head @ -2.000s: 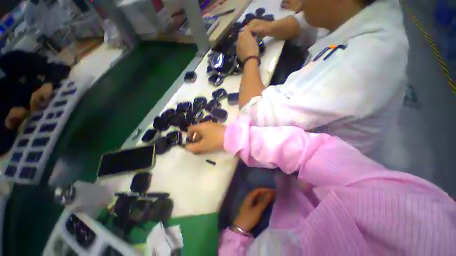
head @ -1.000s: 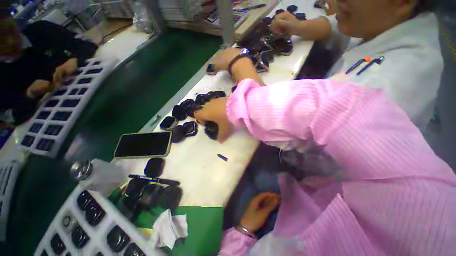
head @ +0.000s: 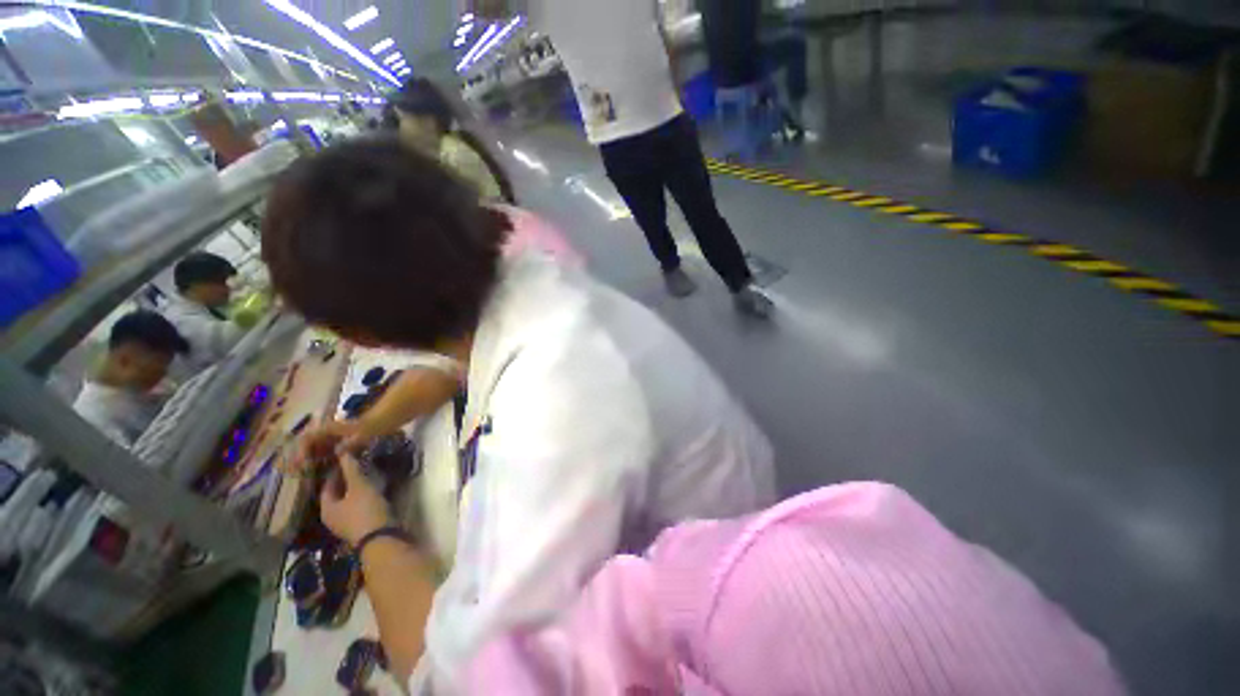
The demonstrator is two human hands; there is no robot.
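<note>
Neither of my hands is in view. My pink striped sleeve point(head: 843, 598) fills the bottom, and the hand beyond it is hidden or cut off. Glossy black rounded units point(head: 321, 585) lie in a loose pile on the white bench point(head: 306, 655) at the lower left. Two more black units point(head: 359, 664) lie below the pile near the bottom edge. More dark units point(head: 394, 460) lie by the coworker's hands point(head: 351, 500), blurred.
A coworker in white point(head: 585, 449) sits close beside me, forearms over the bench. A metal frame post point(head: 136, 469) crosses at left, with part of the green belt point(head: 204, 646) below. Beyond are seated people, a standing person point(head: 666, 150), yellow-black floor tape point(head: 952, 224) and a blue bin point(head: 1013, 123).
The view has swung up and to the right. My reaching hand, my braceleted hand, the phone, tray, cloth and green mat have left the picture. The walkway and ceiling lights now show.
</note>
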